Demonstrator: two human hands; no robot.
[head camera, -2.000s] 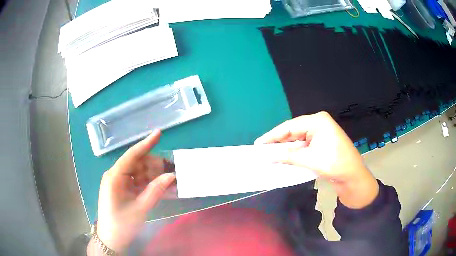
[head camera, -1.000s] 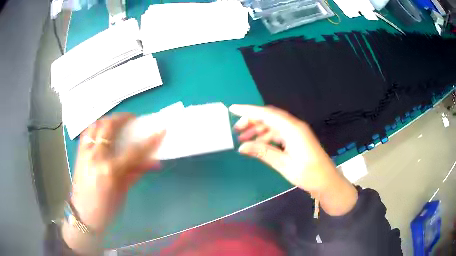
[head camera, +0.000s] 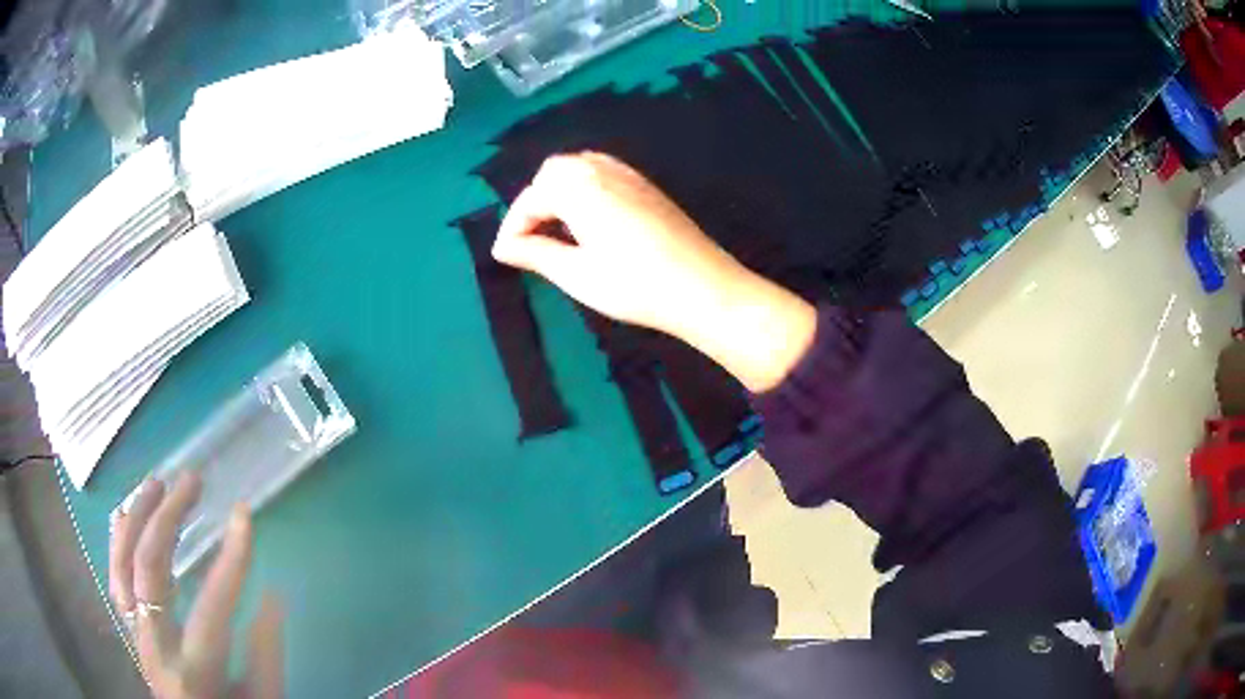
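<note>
The clear pack (head camera: 260, 444) lies at the left on the green table, its hang-hole end pointing up and right. My left hand (head camera: 191, 587), blurred, is at its lower left end with fingers apart; whether it touches the pack is unclear. My right hand (head camera: 601, 246) is pinched at the upper end of a single black strip (head camera: 519, 362), which hangs or lies toward the near edge. Another black strip with a blue tab (head camera: 676, 482) lies to its right, beside the large dark mass of strips (head camera: 819, 150).
Fanned white cards (head camera: 137, 328) lie at the left, with another white stack (head camera: 314, 116) at the back. More clear packs (head camera: 587, 48) and a yellow band (head camera: 702, 15) are at the far side. A blue basket (head camera: 1117, 533) stands on the floor at right.
The view has swung right. The white card is out of my hands, and the pack shows clear on the table. My right hand has moved onto a black strip. My left hand has opened.
</note>
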